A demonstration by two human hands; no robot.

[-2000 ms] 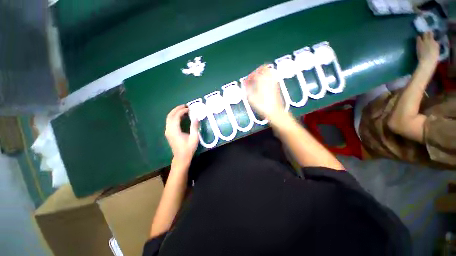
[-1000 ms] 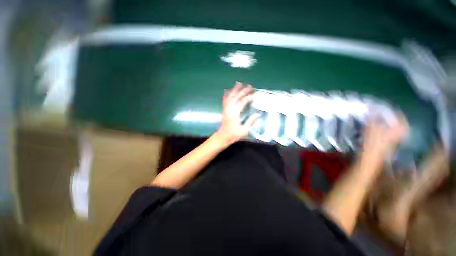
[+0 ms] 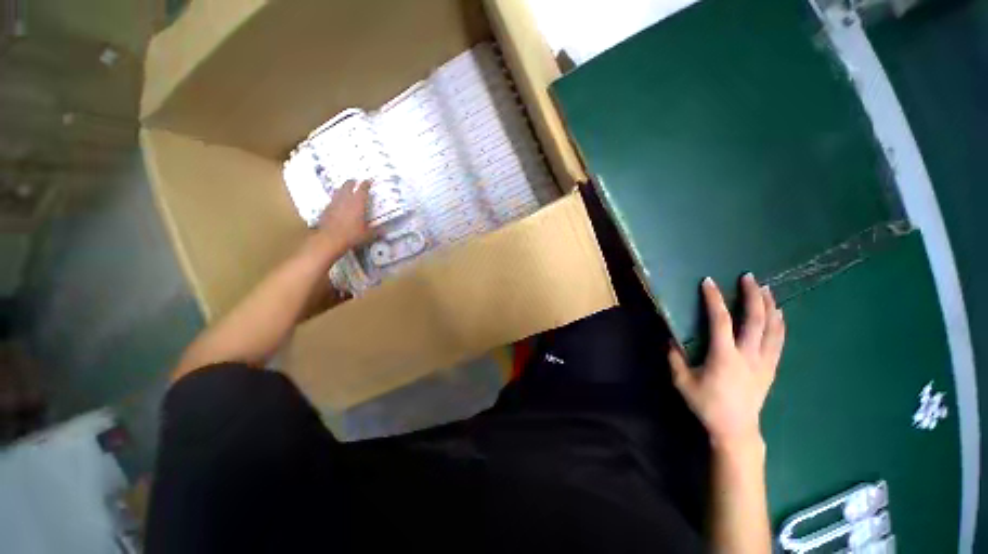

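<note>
A large open cardboard carton (image 3: 433, 314) holds white plastic housings (image 3: 466, 130) packed in tight ribbed rows. My left hand (image 3: 345, 222) is inside the carton, its fingers on the housings at the near left; whether it grips one is hidden. A single housing (image 3: 399, 248) lies flat beside it, its loop and disc showing. My right hand (image 3: 739, 363) rests on the green bench near its edge, fingers spread, holding nothing. Part of the row of housings (image 3: 829, 522) shows at the lower right, cut off by the picture's edge.
A small white pile of inserts (image 3: 928, 407) lies on the green bench (image 3: 715, 141), near the long white strip (image 3: 910, 162). Clear tape crosses a seam in the bench. A carton flap stands up beside the bench edge. A white object shows at the lower left.
The view has swung left to the carton. My left hand has moved from beside the housing row into the carton. My right hand has left the row and rests on the bench.
</note>
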